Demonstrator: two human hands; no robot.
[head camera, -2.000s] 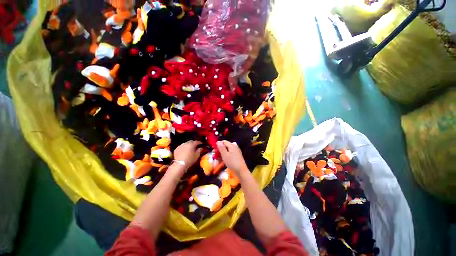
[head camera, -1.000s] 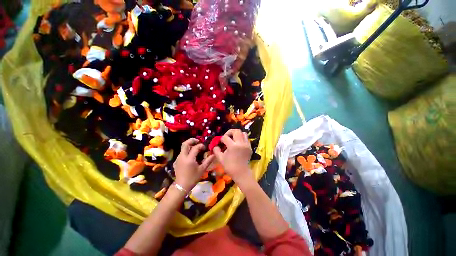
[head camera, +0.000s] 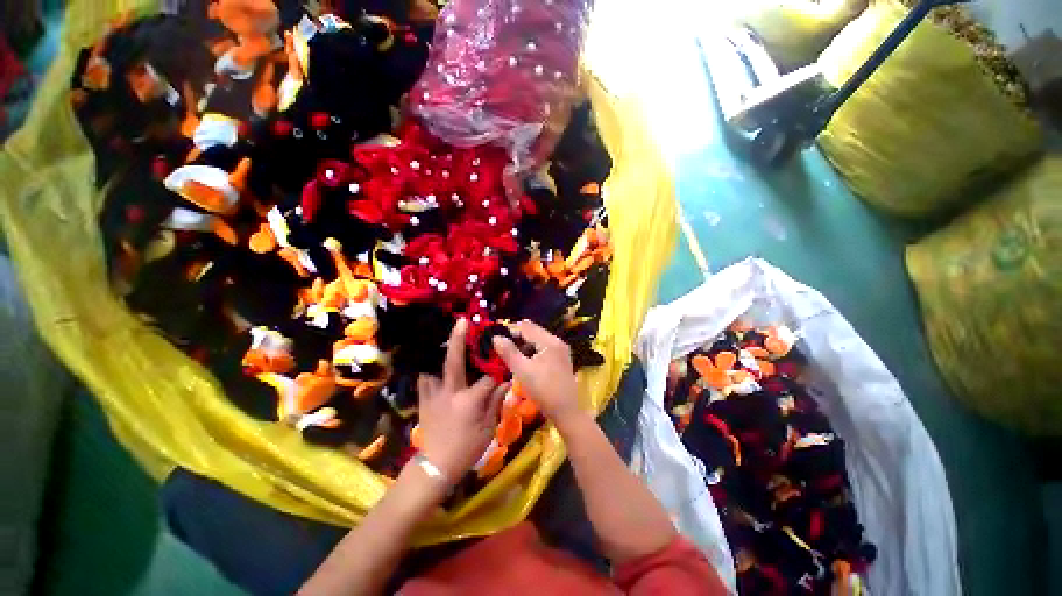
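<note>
My left hand (head camera: 458, 410) and my right hand (head camera: 538, 363) meet over the near part of the pile. Between them is a red accessory (head camera: 483, 345), which looks wrapped around a black part of a plush toy; both hands grip this work. The toy's outline blends into the black pile. A heap of red accessories with small white dots (head camera: 448, 192) lies just beyond the hands. Black plush toys with orange parts (head camera: 349, 291) and white patches fill the open yellow woven sack (head camera: 268, 460).
A clear plastic bag of red accessories (head camera: 501, 58) lies on the pile. A white woven sack (head camera: 891, 454) with similar toys stands at right. Full yellow sacks (head camera: 920, 128) and a wheeled metal device (head camera: 780, 116) stand at upper right on the green floor (head camera: 757, 221).
My hands came together near the front of the red heap and now hold the red piece as a curved band around something black. The view has shifted slightly.
</note>
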